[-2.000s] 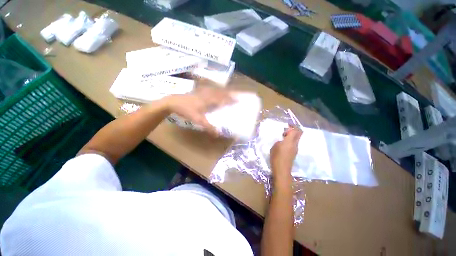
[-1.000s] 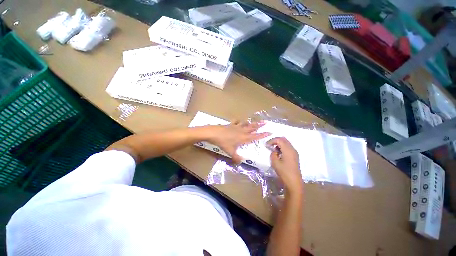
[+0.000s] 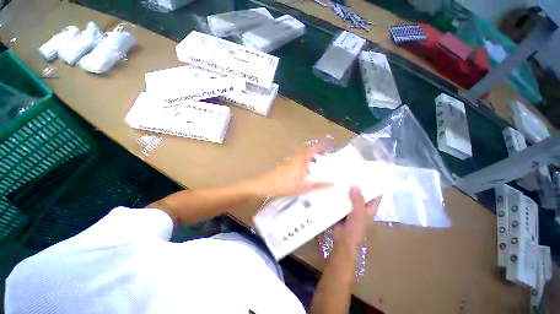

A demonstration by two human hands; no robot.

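A white product box (image 3: 307, 211) is tilted over the board-topped table, its near end lifted and its far end at the clear poly bag (image 3: 402, 138), which flares open up and to the right. My left hand (image 3: 291, 175) holds the box along its upper left side, fingers spread. My right hand (image 3: 359, 214) grips its lower right side, thumb on top. How far the box is inside the film is hard to tell. The stack of poly bags (image 3: 414, 205) lies under and right of the box.
A pile of boxes (image 3: 178, 119) lies to the left, with wrapped white bundles (image 3: 104, 52) beyond and small pale strips (image 3: 149, 143) beside it. Bagged boxes (image 3: 377, 80) sit on the green conveyor belt (image 3: 301, 80). A grey frame post (image 3: 516, 162) is right; a green crate (image 3: 43, 135) is left.
The box has risen from flat on the table to a tilt, and the bag film has flared up around its far end. My right hand now grips the box side. Belt boxes have shifted left.
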